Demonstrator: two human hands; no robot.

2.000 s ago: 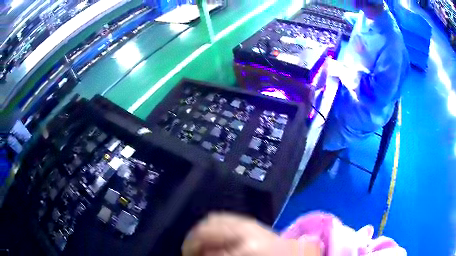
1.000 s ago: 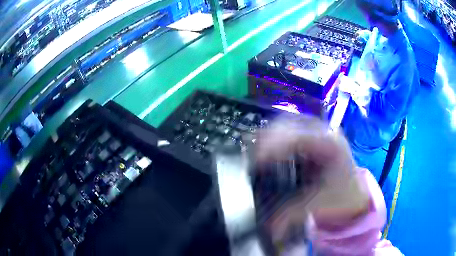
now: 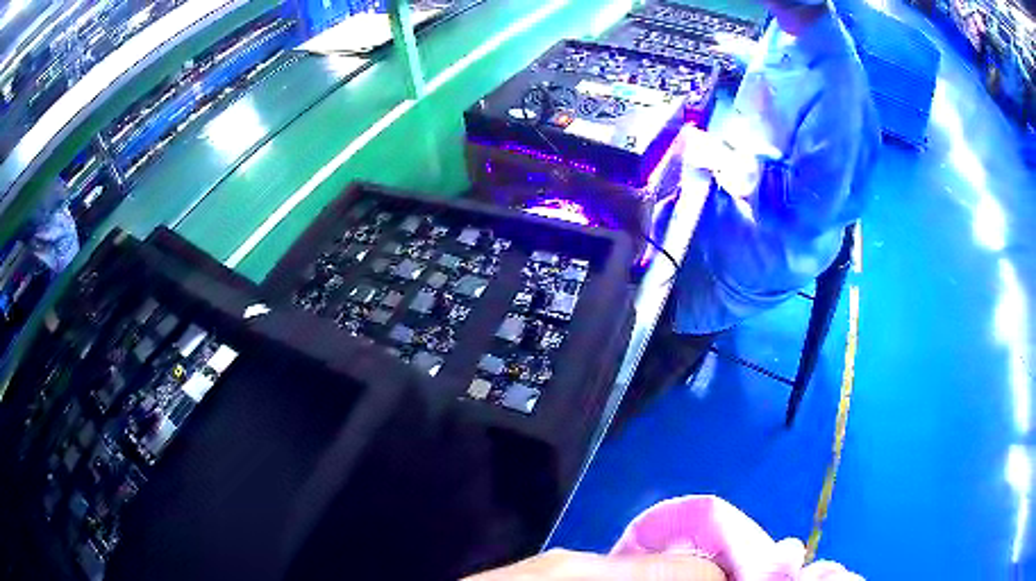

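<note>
A near black foam tray (image 3: 273, 454) lies at the lower left. Circuit boards (image 3: 136, 420) fill its left part, while its right part shows bare black foam. Behind it, a second black tray (image 3: 591, 250) holds rows of small boards on both sides of a divider. My right hand (image 3: 591, 567) is at the bottom edge, below the near tray's right side, with a pink sleeve. It is mostly cut off and its fingers are hidden. My left hand is not in view.
A dark box (image 3: 568, 125) with purple-white glow stands beyond the trays, more loaded trays (image 3: 693, 40) behind it. A seated person in blue (image 3: 784, 170) works at the bench's right edge. A green post (image 3: 406, 51) rises at the back. A yellow line (image 3: 838, 443) marks the blue floor.
My right hand has moved from over the trays down to the bottom edge. The blurred white piece near it is gone from view. Compared with the oldest frame, fewer boards show in the near tray.
</note>
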